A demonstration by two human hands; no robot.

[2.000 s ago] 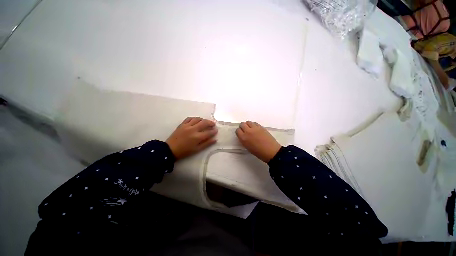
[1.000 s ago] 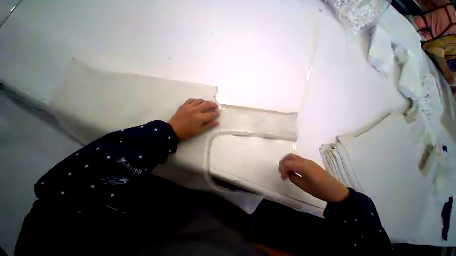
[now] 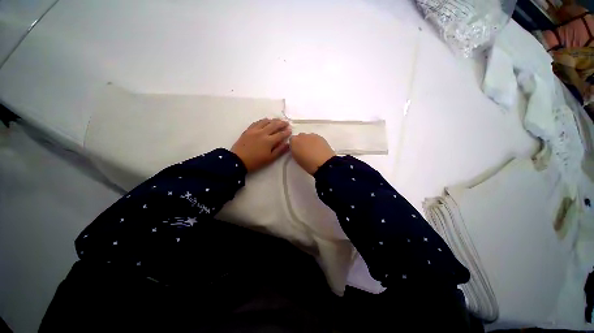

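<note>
The cream garment body panel (image 3: 189, 123) lies on the white table, its near part hanging over the edge toward my lap. One shoulder strap (image 3: 358, 135) lies flat, pointing right. My left hand (image 3: 264, 143) rests palm down on the panel at the inner corner of the strap. My right hand (image 3: 310, 151) is beside it at the strap's base, fingers curled onto the neckline edge (image 3: 288, 188). The fingertips are close together, and what lies under them is hidden. The second strap droops in folds, partly behind my right sleeve.
A stack of folded panels (image 3: 514, 221) stands at the right. White cloth pieces (image 3: 505, 84) and a clear plastic bag (image 3: 462, 23) lie at the far right. A dark object (image 3: 589, 296) is cut off at the right rim. The table's edge (image 3: 58, 144) curves at the left.
My right hand has moved left from over the neck opening to the strap's base beside my left hand. The neck opening has folded together, and the panel's near part now droops in folds.
</note>
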